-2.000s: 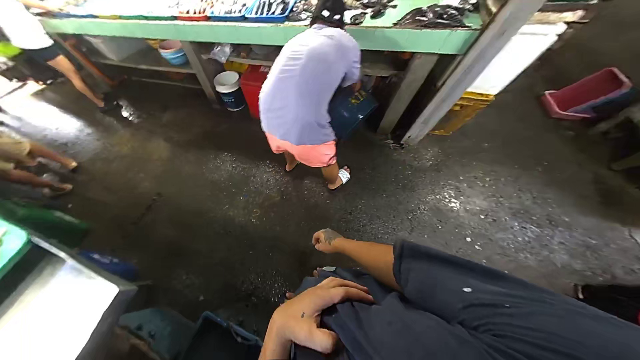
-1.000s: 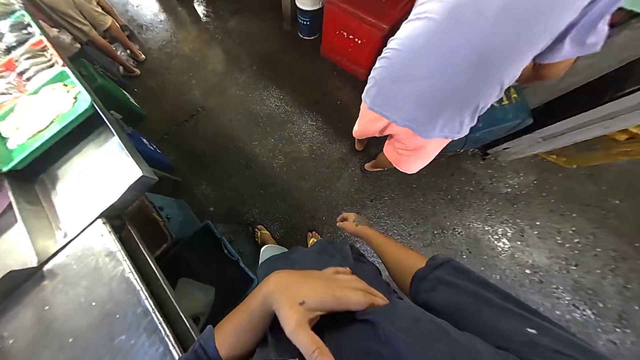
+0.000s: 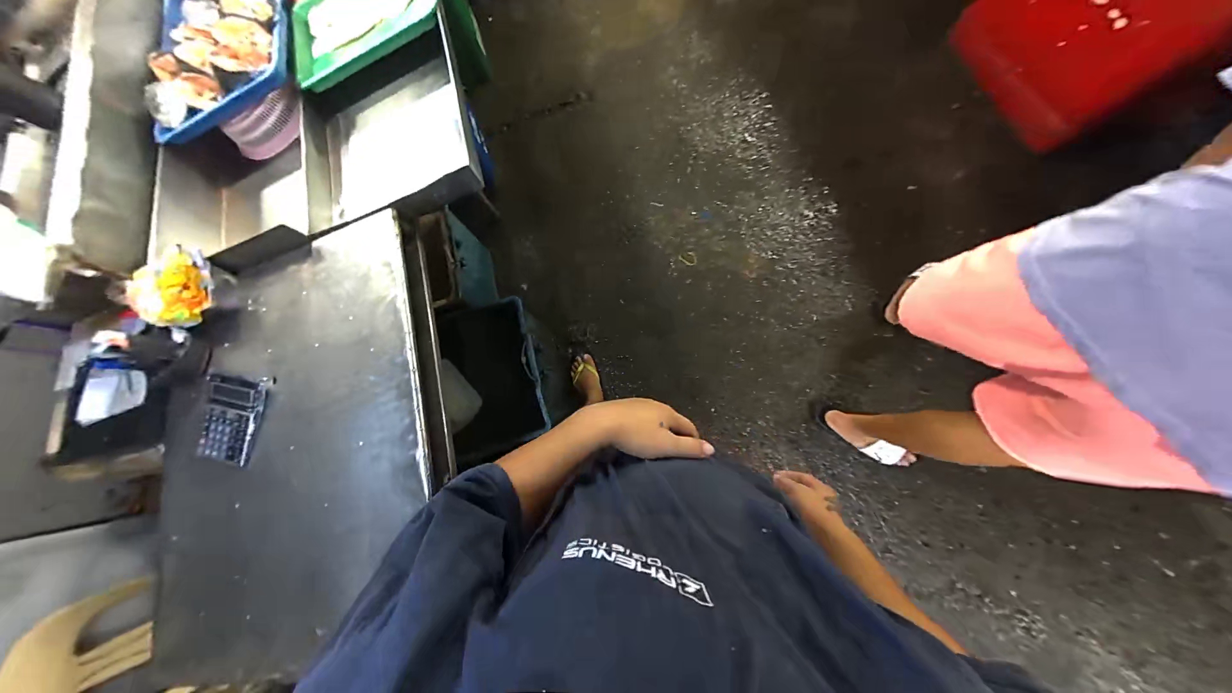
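Note:
My left hand [image 3: 654, 430] rests at the front of my dark blue shirt [image 3: 616, 577], palm down, the fingers loosely together; I see nothing held in it. On the other side of the shirt, my right hand [image 3: 807, 496] hangs low beside its edge, partly hidden, and whether it holds anything does not show. Left of my body stands a metal-topped table [image 3: 327, 385] with a calculator [image 3: 234, 420] and a yellow-orange flower-like thing [image 3: 171, 289] on it. Under the table's edge is a dark open crate with a blue rim [image 3: 532, 371].
At the right, a person in coral shorts [image 3: 1078, 385] and sandals stands near a red box [image 3: 1088, 58]. Metal trays [image 3: 395, 135] adjoin the table, with a green tray [image 3: 371, 38] and a blue basket of seafood [image 3: 279, 58]. Dark wet floor [image 3: 674, 241] lies between.
The view has turned strongly toward the table on the left, which brings the calculator into sight. The person in coral shorts, earlier bent at the stall, now shows at the right edge.

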